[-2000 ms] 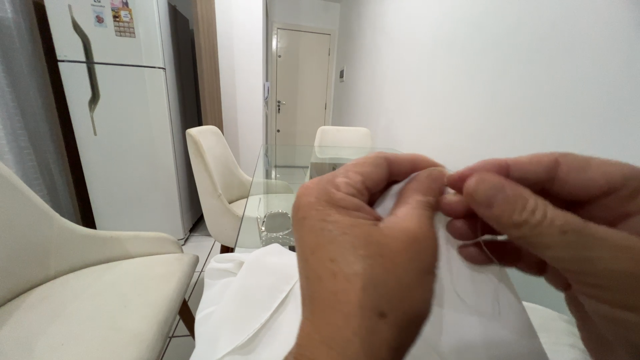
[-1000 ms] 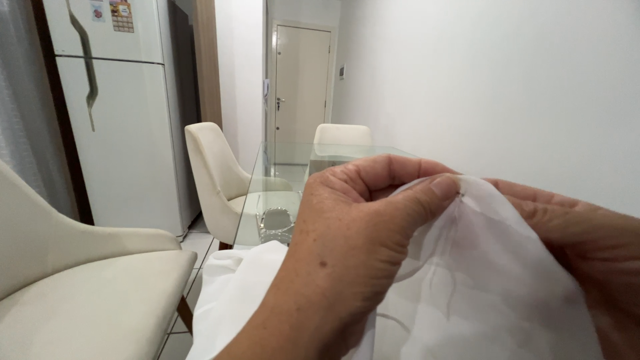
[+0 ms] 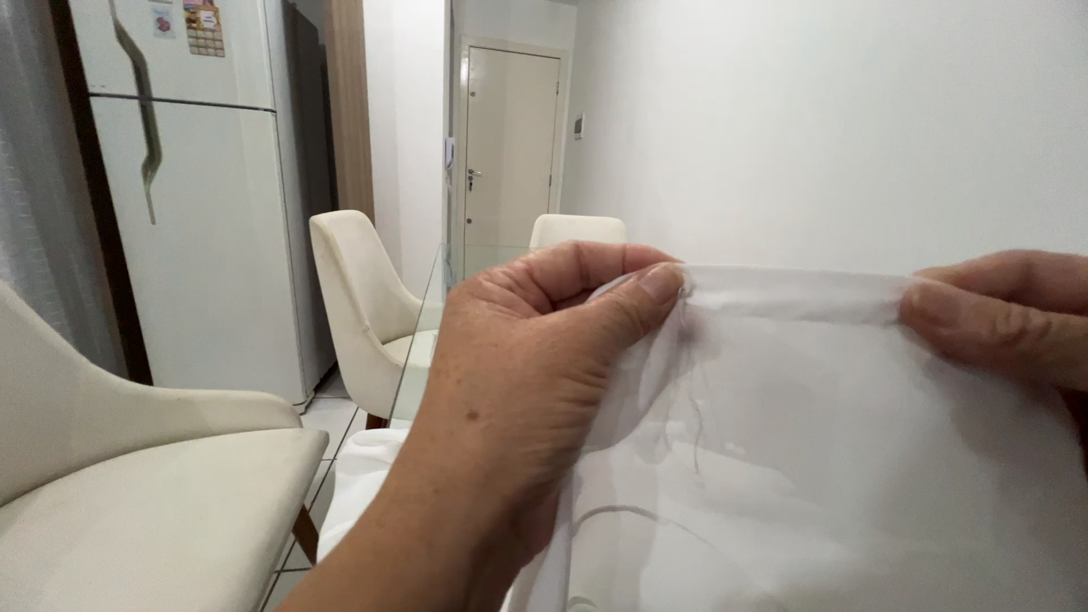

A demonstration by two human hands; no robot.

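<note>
A sheer white fabric [image 3: 790,408] hangs from between my two hands, its folded top edge stretched nearly level. My left hand [image 3: 544,340] pinches that edge between thumb and forefinger. Farther right, my right hand [image 3: 1003,314] grips the same edge, partly cut off by the frame. Loose thread [image 3: 697,425] dangles from a spot beside my left thumb, where a tiny shiny bit shows; whether it is a needle or a pin, I cannot tell. More of the white cloth lies below, behind my left forearm.
A glass tabletop [image 3: 416,357] is behind my left hand. One cream chair [image 3: 153,501] stands close at the left, another [image 3: 357,314] beyond the table's side, a third [image 3: 578,231] at the far end. A white refrigerator [image 3: 195,255] and a door [image 3: 510,144] are farther back.
My hands were close together at the fabric two seconds ago. My right hand has moved off to the right along the edge, and the fabric is now spread between them.
</note>
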